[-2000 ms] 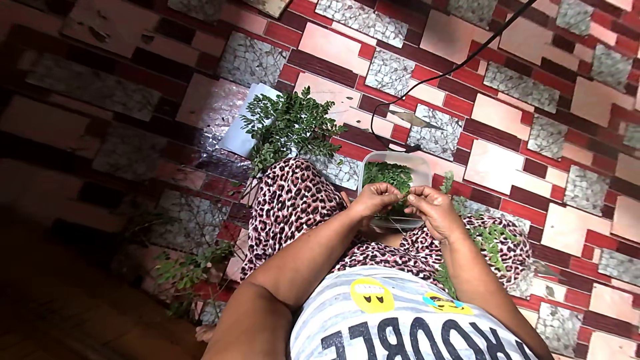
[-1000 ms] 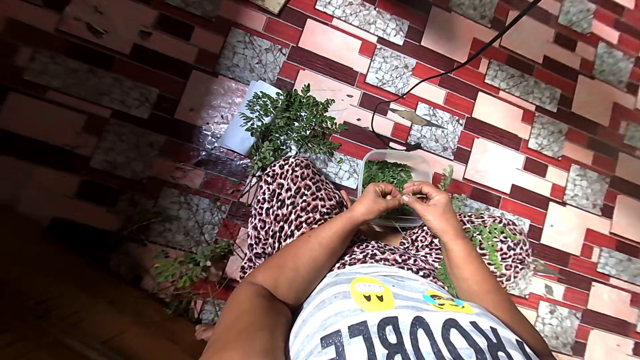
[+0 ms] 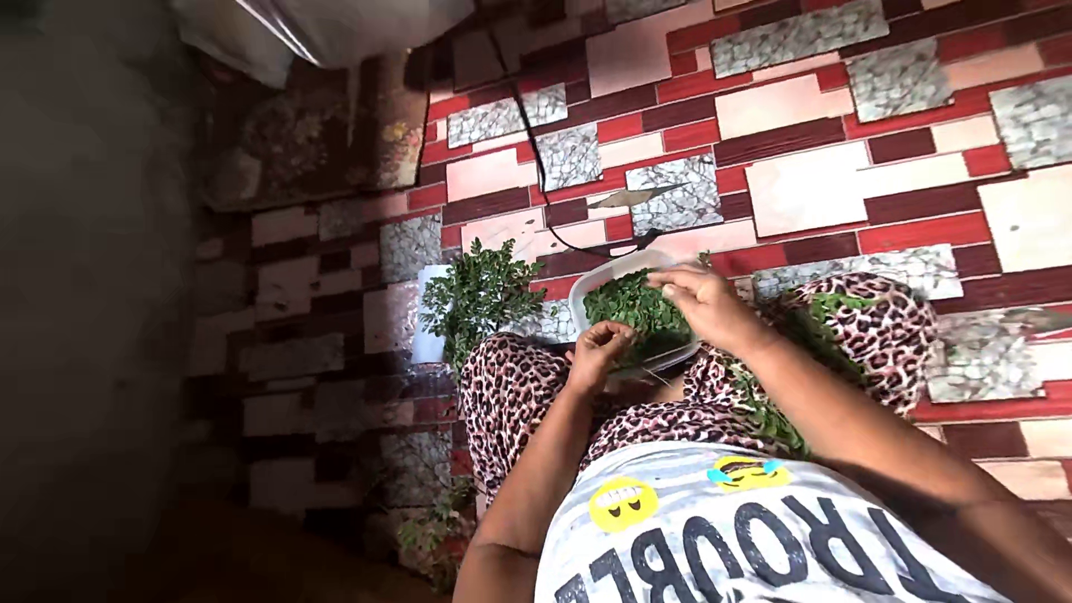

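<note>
A translucent plastic container holding loose green leaves stands on the floor in front of my lap. My left hand is at the container's near left edge, thumb and fingertips pinched together; a thin stem seems to hang close by, but what it grips is too small to tell. Over the container's right side is my right hand, its fingers extended and close together; whether anything is between them cannot be made out. A bunch of leafy stems lies left of the container, and leafy sprigs rest on my right leg.
A pale sheet lies under the leafy bunch. A black cable curves over the tiled-pattern floor beyond the container. More sprigs lie in shadow at lower left. A dark patterned board or mat is at the upper left.
My hands were together over the container's near side and have moved apart, the right one now over the leaves. The view has swung to the left.
</note>
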